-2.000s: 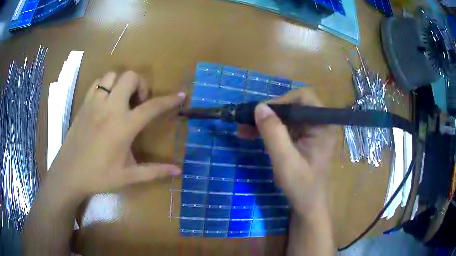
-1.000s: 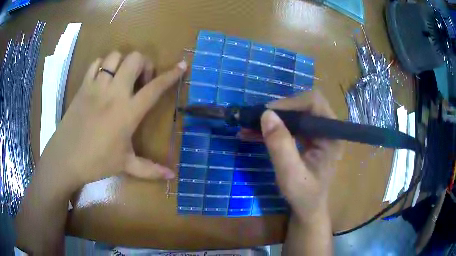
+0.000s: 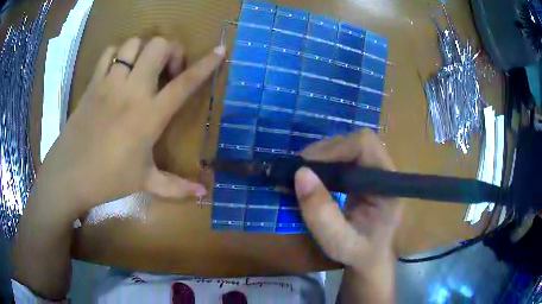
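Observation:
A blue solar cell string (image 3: pixel 285 77) lies on the brown tabletop in front of me. A thin bus ribbon (image 3: pixel 213 98) runs along its left edge, crossing the short lead ends. My left hand (image 3: pixel 125 119) is beside that edge, with the index fingertip near the ribbon's upper part and the thumb tip near its lower end; the other fingers are curled. My right hand (image 3: pixel 353 202) holds the black soldering iron (image 3: pixel 380 181) over the lower part of the string. The iron's tip is at the ribbon on the left edge. The string's lower right corner is hidden by my right hand.
White strips (image 3: pixel 58 77) and a bundle of cut ribbon pieces (image 3: pixel 21 119) lie at the left. A loose ribbon heap (image 3: pixel 454 89) and more white strips (image 3: pixel 488 160) lie at the right. A grey round object (image 3: pixel 505 29) stands at the upper right. A black cord (image 3: pixel 446 255) curves at the lower right.
The iron's tip has moved down along the string's left edge with my right hand. The string and bench sit higher in view. My left hand still spans the ribbon.

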